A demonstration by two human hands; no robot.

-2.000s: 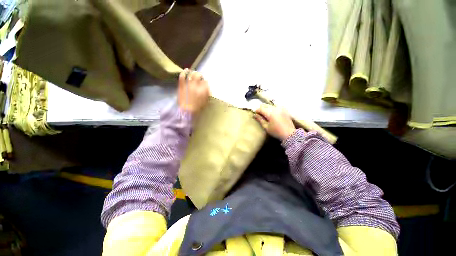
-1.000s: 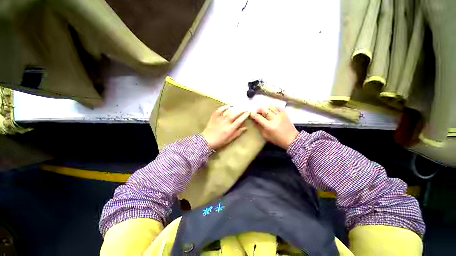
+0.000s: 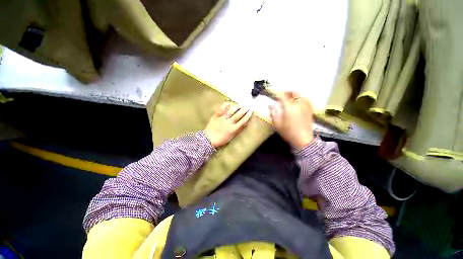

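The tan piece (image 3: 185, 109) with a yellow edge hangs from the bench edge over my dark apron. My left hand (image 3: 228, 122) holds it near its upper edge, fingers lying on top; any grip beneath is hidden. The hammer (image 3: 260, 88) lies on the bench, its dark head to the left and its pale handle slanting down to the right. My right hand (image 3: 293, 119), slightly blurred, is closed around the middle of the handle. A white sheet (image 3: 261, 106) shows between my hands at the bench edge.
A larger tan piece (image 3: 122, 20) with a dark label lies at the upper left of the white bench (image 3: 289, 40). A stack of folded tan pieces (image 3: 436, 81) with yellow edges drapes over the right side.
My right hand has left the tan piece's edge and moved up and right onto the hammer handle. My left hand stays at the edge. The view has shifted and tilted slightly.
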